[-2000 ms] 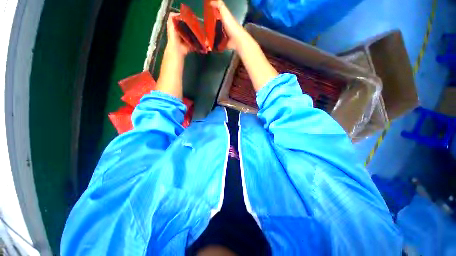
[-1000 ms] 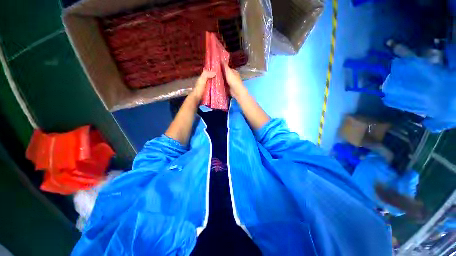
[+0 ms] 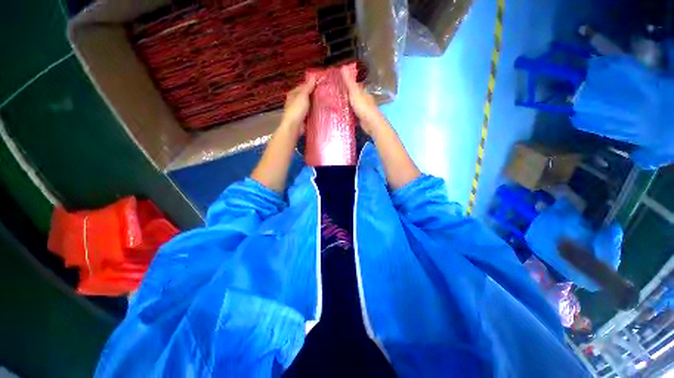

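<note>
My left hand and my right hand hold a shiny red bubble bag between them, one on each side, just in front of my chest. Its far end reaches over the near rim of the packing carton. The carton holds tight rows of filled red bubble bags, with dark slots near its right end. Clear film covers parts of the carton's rim. The fingertips are small and partly hidden by the bag.
A pile of orange-red empty bubble bags lies on the green bench at left. A spare carton stands beyond the full one. Blue stools, a small brown box and people in blue smocks are at right.
Since one second ago the bag has turned, so its broad face shows instead of narrow folded edges. Earlier my hands held red bags apart over the bench; the view has since swung to the carton.
</note>
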